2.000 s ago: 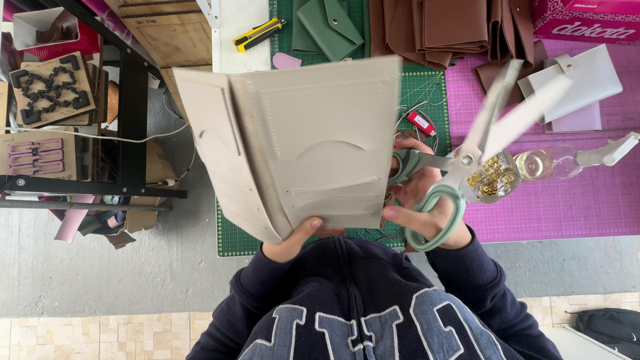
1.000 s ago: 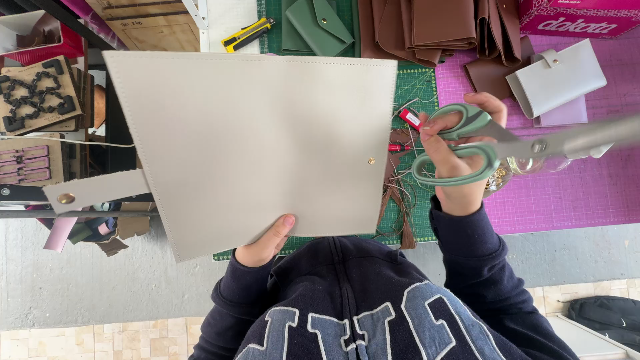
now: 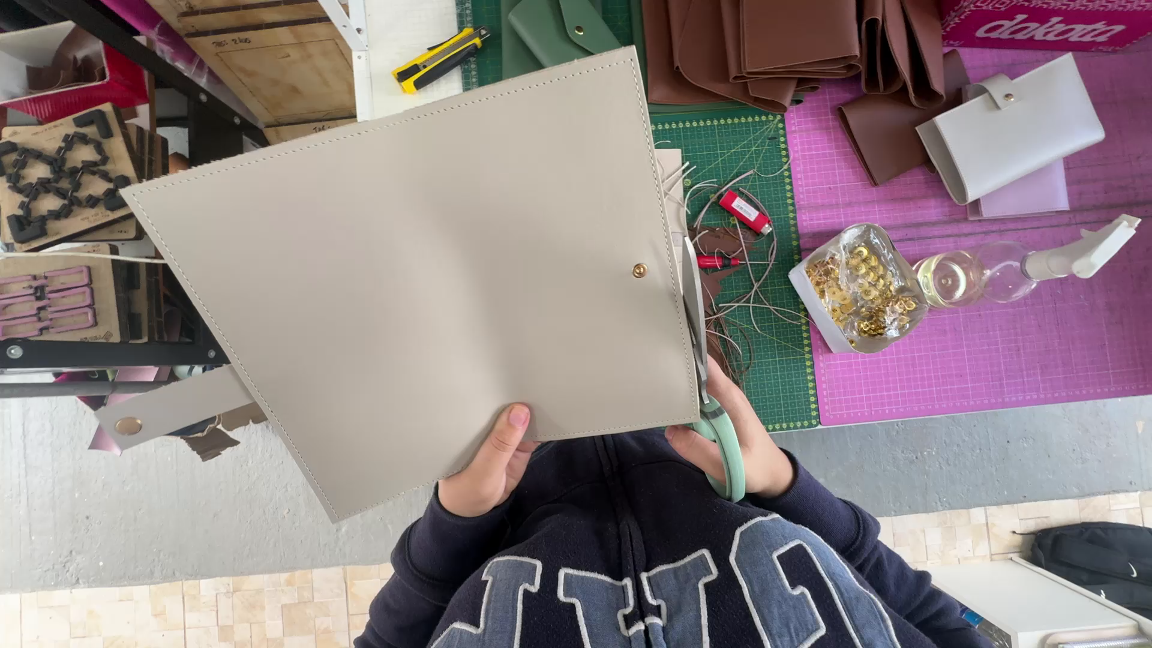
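Observation:
A light grey stitched leather cover (image 3: 405,270) lies opened flat in the air, its smooth outer side toward me, with a brass snap near the right edge. My left hand (image 3: 490,463) grips its lower edge, thumb on top. At the left a strap with a round snap (image 3: 129,426) sticks out from under it. My right hand (image 3: 742,441) holds scissors with mint-green handles (image 3: 727,454) at the lower right corner. Their blades (image 3: 694,315) point away from me along the right edge, partly hidden by the cover. Whether the blades touch the leather, I cannot tell.
On the green cutting mat (image 3: 783,360) lie thread ends, brown scraps and a red lighter (image 3: 745,211). Right of it, a tray of brass snaps (image 3: 864,288) and a spray bottle (image 3: 999,270) stand on a pink mat (image 3: 990,360). Brown leather pieces (image 3: 792,45) and a yellow utility knife (image 3: 441,60) lie behind.
The folded cover has been turned from its pocketed inner side to its smooth outer side. My right hand has brought the scissors from out at the right to the cover's right edge.

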